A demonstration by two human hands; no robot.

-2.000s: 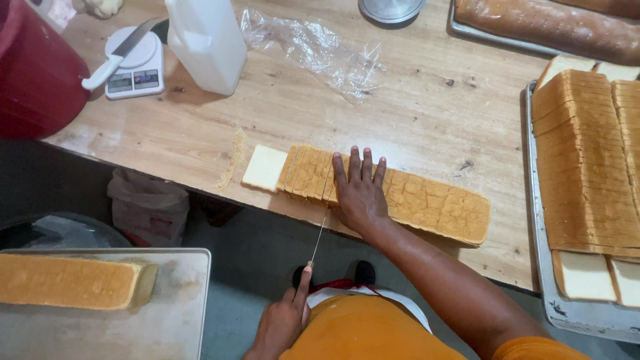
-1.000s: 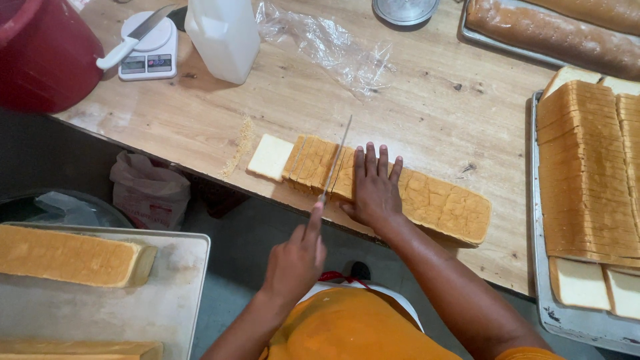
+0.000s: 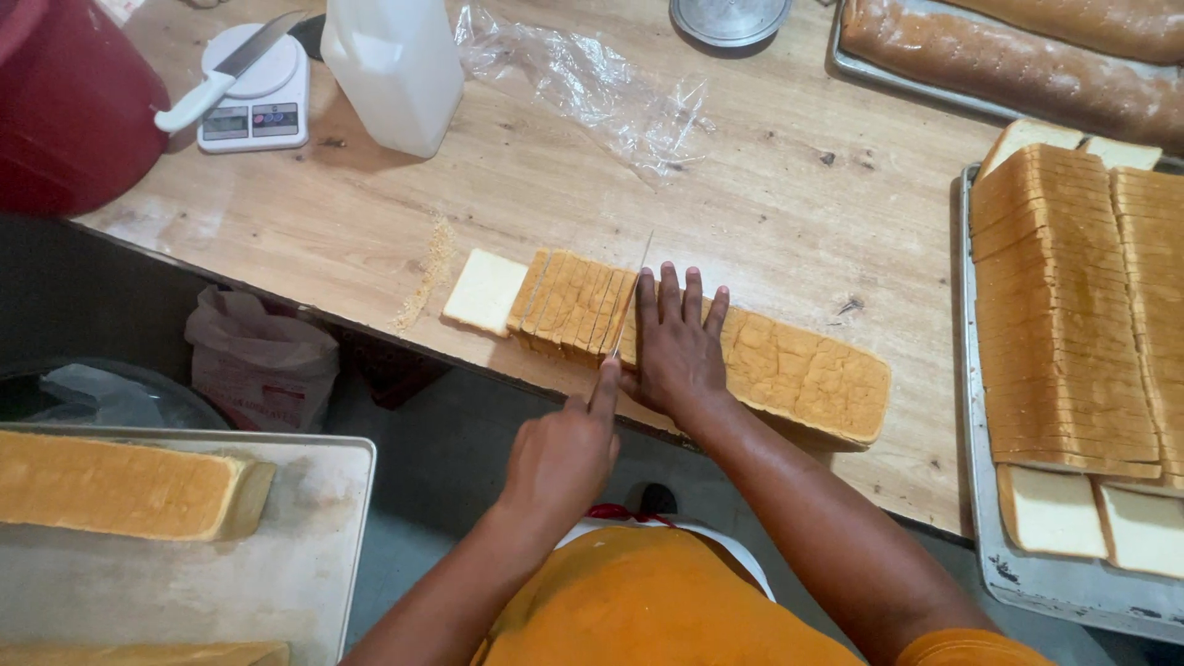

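A long loaf of bread (image 3: 805, 370) lies along the near edge of the wooden table, its left part cut into several upright slices (image 3: 569, 301). One slice (image 3: 486, 289) lies flat at its left end, with crumbs beside it. My left hand (image 3: 564, 453) grips a knife, whose handle is hidden in the fist; the thin blade (image 3: 634, 296) stands in or against the loaf. Right of the blade, my right hand (image 3: 682, 347) presses flat on the loaf's top crust, fingers slightly spread.
At right, a metal tray (image 3: 971, 370) holds sliced loaves (image 3: 1064, 324). Another tray (image 3: 314, 518) with uncut loaves is lower left. Behind are a red bucket (image 3: 74, 111), a kitchen scale (image 3: 254, 120) bearing a white-handled knife (image 3: 199, 100), a plastic jug (image 3: 393, 74) and clear plastic film (image 3: 592, 83).
My left hand has moved with the knife, up toward the table first, and more slices show in the loaf. My right hand remains on the crust. The view has shifted slightly.
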